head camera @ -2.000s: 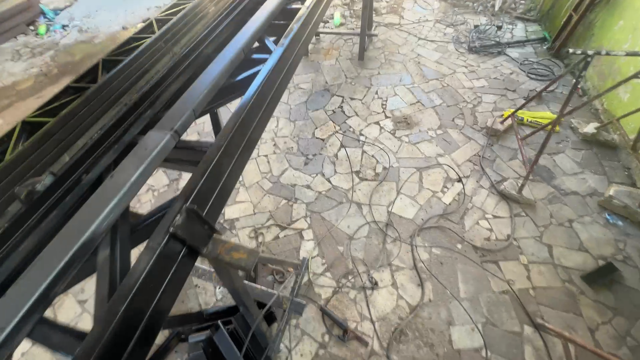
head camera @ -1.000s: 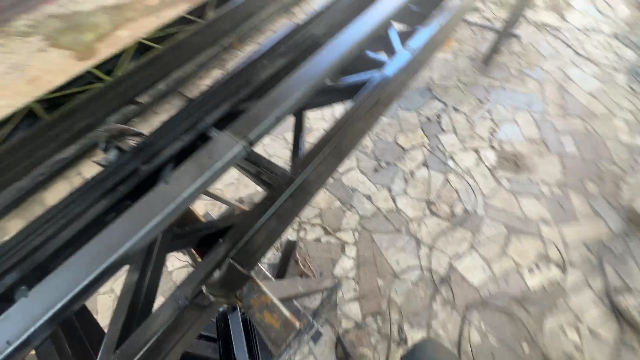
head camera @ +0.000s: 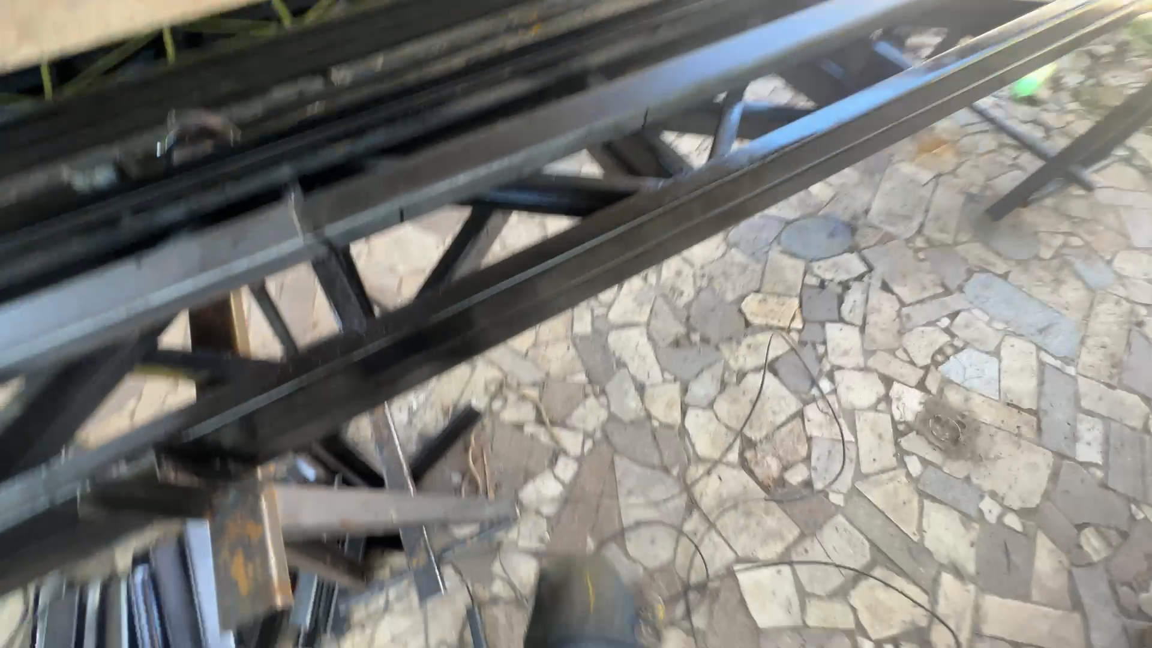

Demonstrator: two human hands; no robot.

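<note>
Neither of my hands shows in the head view, so what they hold cannot be seen. A long dark steel beam runs diagonally from lower left to upper right. Beside it lies a parallel grey steel profile, with diagonal steel struts showing in the gap between them. Under the lower left part of the beam is a rusty steel bracket. A bundle of metal profiles is stacked below, at the lower left edge.
Thin black cable loops over the crazy-paved stone floor. A dark rounded thing, possibly a shoe tip, shows at the bottom. A steel trestle leg stands at the upper right.
The view has swung left and closer to the steel beams. The green wall and yellow object at the right, seen two seconds ago, are out of view.
</note>
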